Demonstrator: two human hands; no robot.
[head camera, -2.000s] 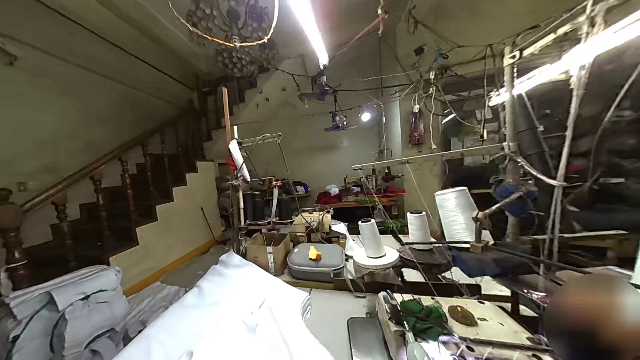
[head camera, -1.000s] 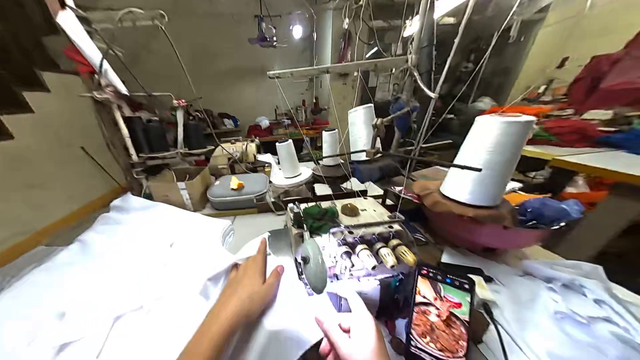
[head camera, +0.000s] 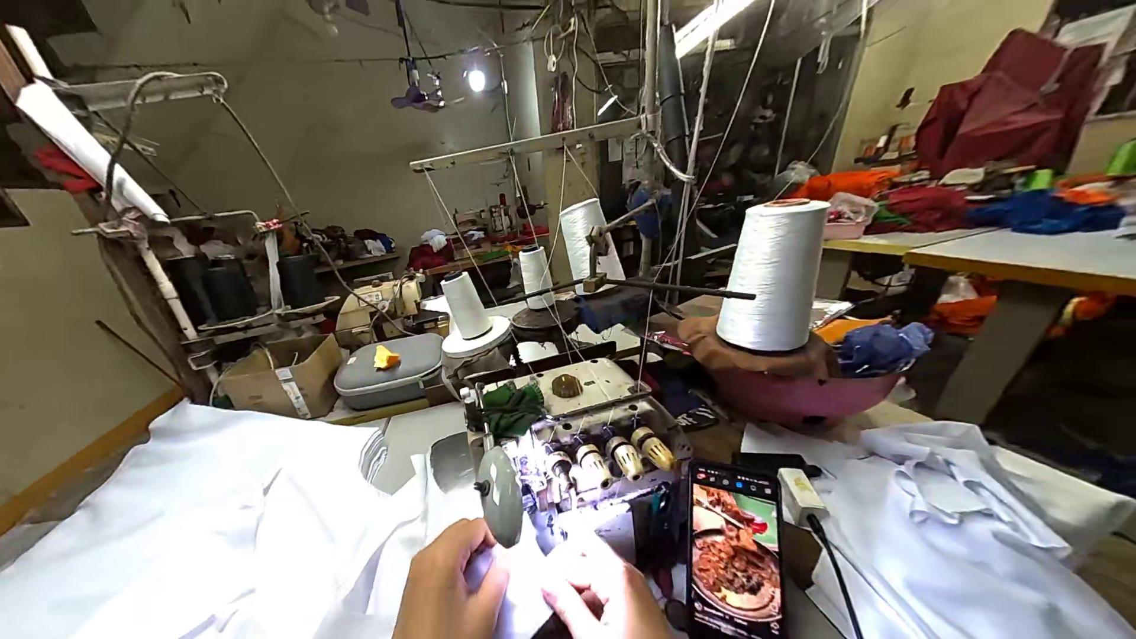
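An overlock sewing machine (head camera: 595, 435) stands in front of me, its lamp glaring over the needle area. White fabric (head camera: 524, 586) lies at its front, partly washed out by the light. My left hand (head camera: 453, 577) grips the fabric between thumb and fingers, just below the machine's grey disc-shaped guard (head camera: 502, 497). My right hand (head camera: 603, 586) pinches the fabric's edge close to the presser area; its fingertips are overexposed. A wide heap of white fabric (head camera: 222, 524) spreads on the left. Thread runs down to the machine from white thread cones (head camera: 468, 306) behind it.
Right of the machine stands a phone (head camera: 735, 550) showing food, beside a white adapter (head camera: 801, 497) with a black cable. A large thread cone (head camera: 774, 275) sits over a pink basin (head camera: 799, 399). More white fabric (head camera: 967, 515) lies right. Behind are a grey case (head camera: 390, 368) and cardboard box (head camera: 284, 377).
The view has swung right and down since two seconds ago, bringing both hands in. Since one second ago, my left hand has come down from the guard's upper left to below it, nearer my right hand.
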